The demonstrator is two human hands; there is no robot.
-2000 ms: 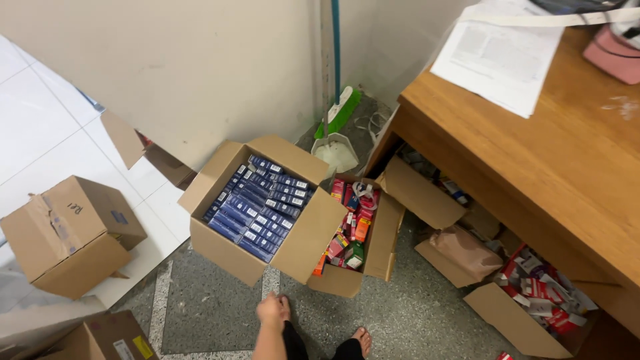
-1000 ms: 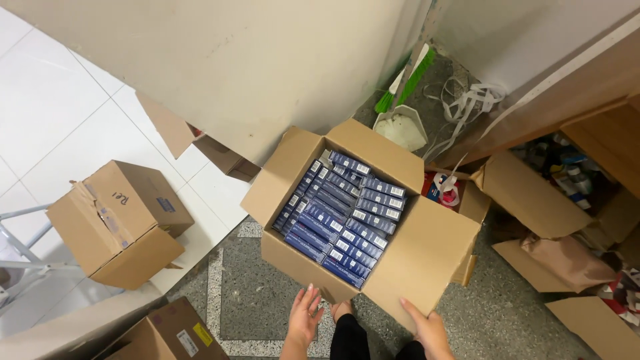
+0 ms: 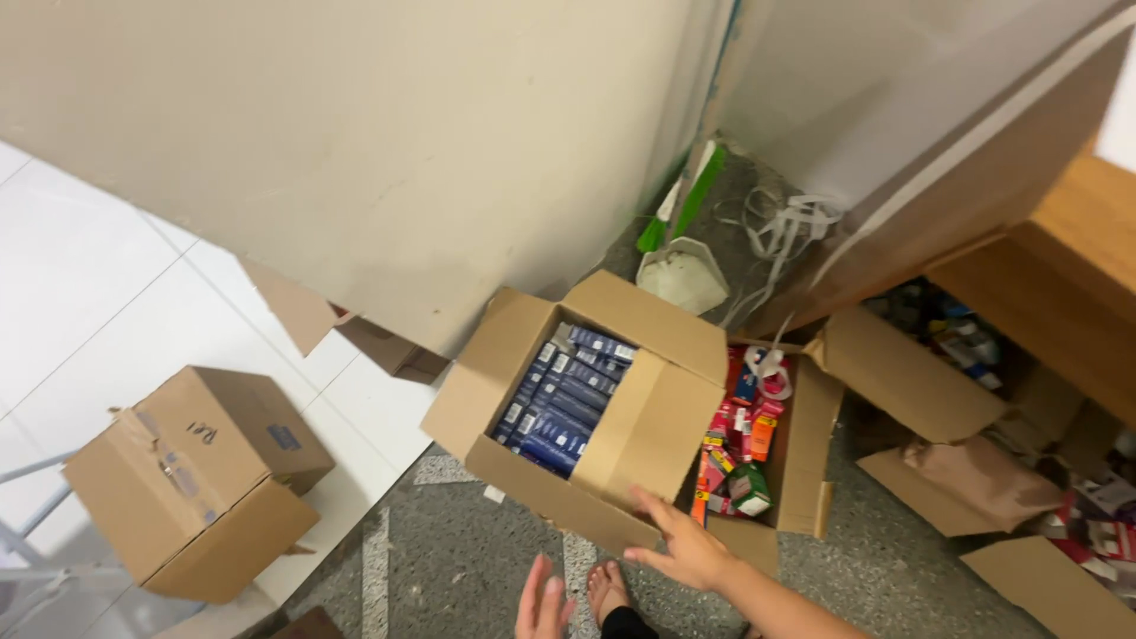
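Note:
A cardboard box (image 3: 568,506) filled with rows of small blue cartons (image 3: 568,399) stands near the middle of the view. Its right flap (image 3: 661,426) is folded inward over part of the cartons; the other upper flaps are spread outward. My right hand (image 3: 679,541) rests its fingertips at the lower edge of that flap, near the box's front corner, fingers apart. Below the box, at the bottom of the view, my left hand (image 3: 543,603) is raised with fingers apart, touching nothing. Just right of this box sits another open cardboard box (image 3: 809,444) with mixed red, orange and green small cartons.
A taped cardboard box (image 3: 191,479) stands at the left on white tiles. Behind the middle boxes are a dustpan (image 3: 682,280), a green broom (image 3: 701,191) and tangled white straps (image 3: 785,226). More open boxes (image 3: 914,382) lie under the wooden desk (image 3: 1087,240) at right.
The right flap, spread outward one second ago, is now folded inward over some of the blue cartons. More of the box with red cartons shows. Both hands came up to the box from two seconds ago.

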